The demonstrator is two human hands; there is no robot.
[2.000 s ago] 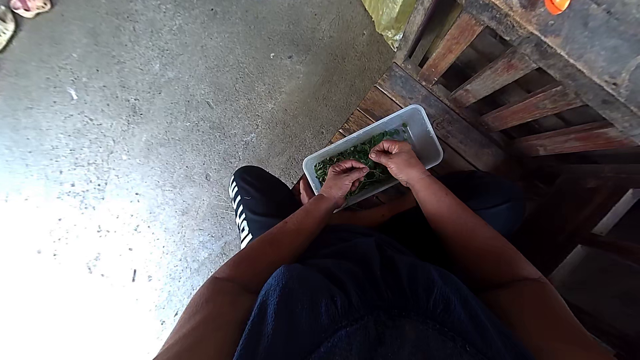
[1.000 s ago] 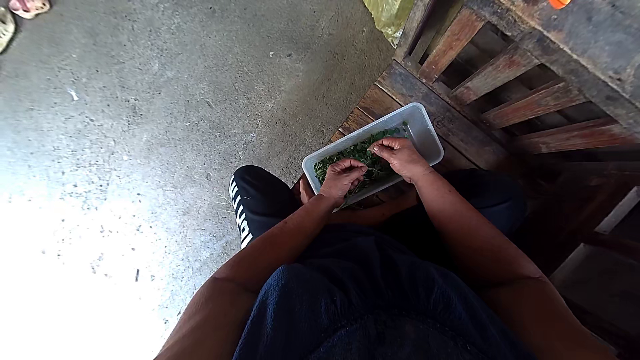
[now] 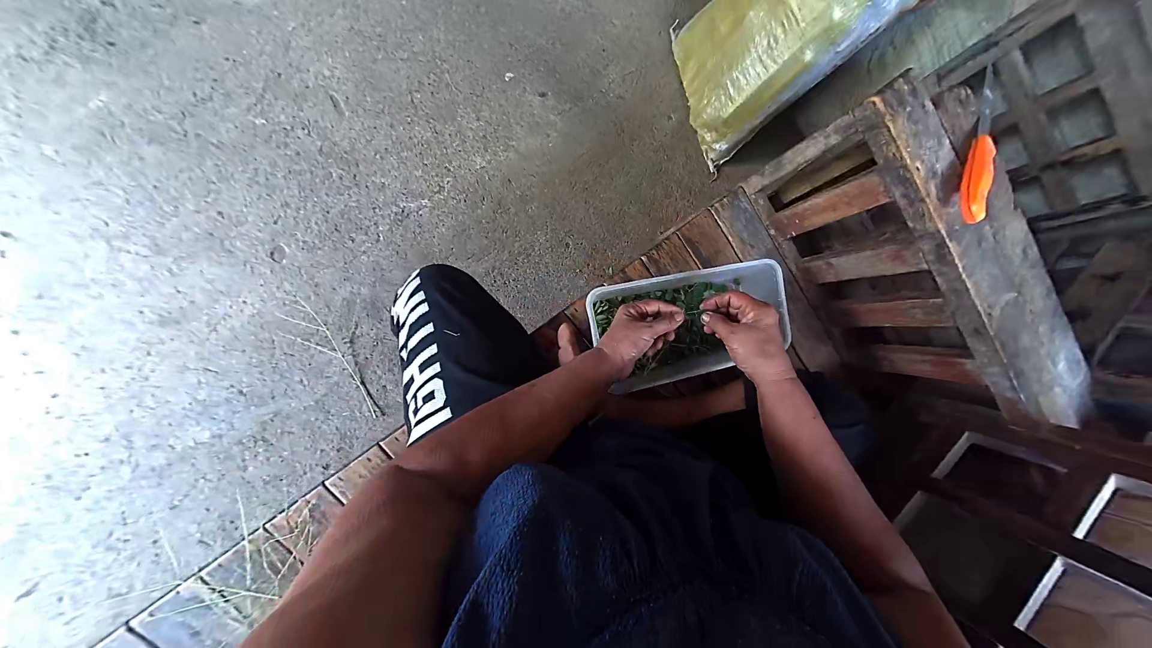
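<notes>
A translucent plastic container [image 3: 774, 279] stands on a wooden slatted bench in front of me, with green leaves and thin stems [image 3: 693, 346] lying in it. Above the leaves, my left hand [image 3: 641, 331] has its thumb and fingertips pinched together. My right hand [image 3: 745, 326] is just to its right, thumb and forefinger pinched on a thin green stem. The stem seems to span the small gap between both hands' fingertips. Whatever lies inside the curled fingers is hidden.
An orange-handled knife [image 3: 977, 178] rests on the wooden armrest [image 3: 999, 261] at right. A yellow plastic-wrapped package [image 3: 765, 67] lies on the concrete floor beyond the bench [image 3: 697, 243]. Bare thin stems lie on the floor [image 3: 333, 351] and on the bench's lower-left end [image 3: 256, 576].
The view has shifted a lot, bringing the whole orange-handled knife and more of the bench into sight. Both hands stay over the container, their fingertips now close together.
</notes>
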